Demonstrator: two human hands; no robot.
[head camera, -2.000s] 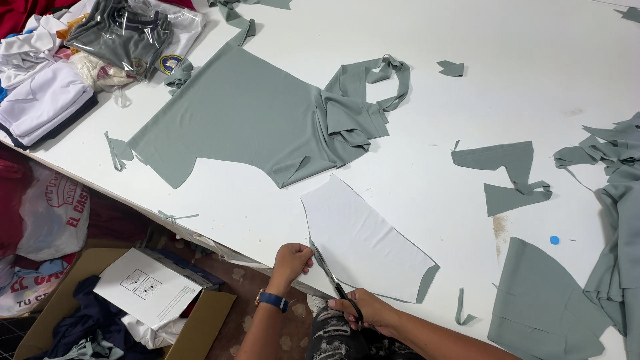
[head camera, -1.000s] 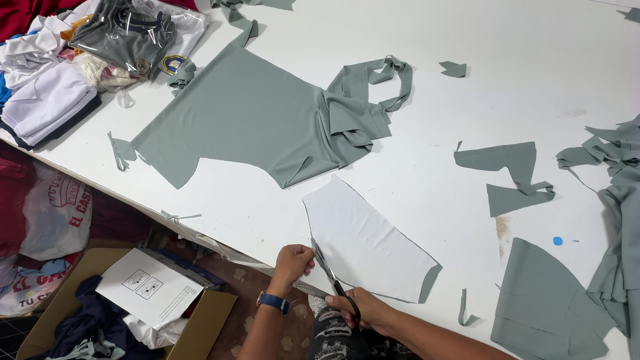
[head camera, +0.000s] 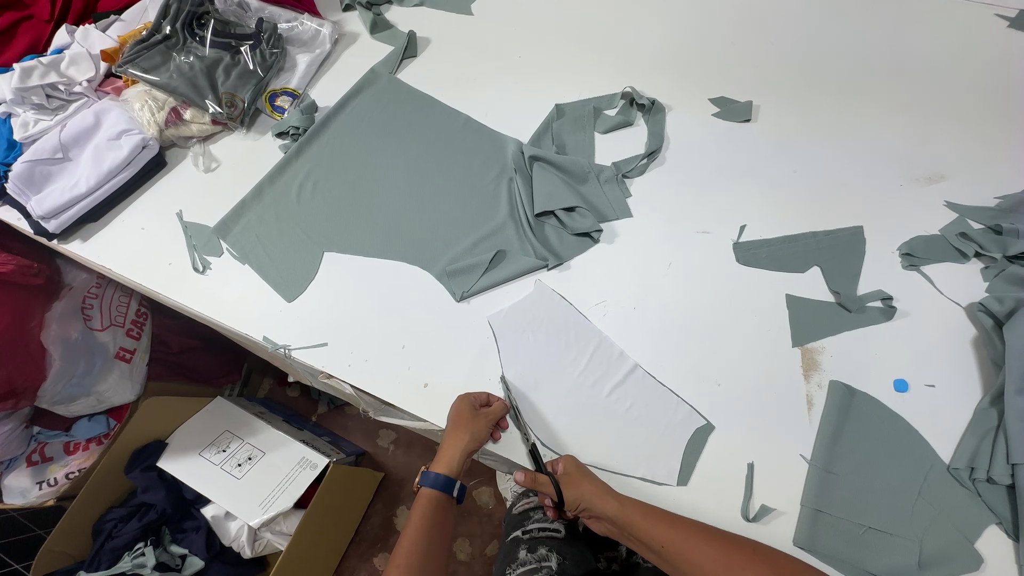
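My right hand (head camera: 572, 490) holds black-handled scissors (head camera: 526, 430) at the near edge of the table. Their blades lie along the left edge of a white pattern-shaped piece (head camera: 592, 384), with grey-green fabric showing beneath it at its lower right corner. Just left of the blades, my left hand (head camera: 478, 420) has its fingers closed at the piece's edge; whether they pinch a thin strip is too small to tell. A large grey-green fabric piece (head camera: 416, 176) lies farther back, partly folded at its right end.
Grey-green scraps (head camera: 832, 248) and a cut fabric panel (head camera: 872, 480) lie at the right. Folded white garments (head camera: 80, 168) and a plastic-bagged grey garment (head camera: 208, 64) are at the back left. Below the table's edge stands an open cardboard box (head camera: 344, 520) of cloth.
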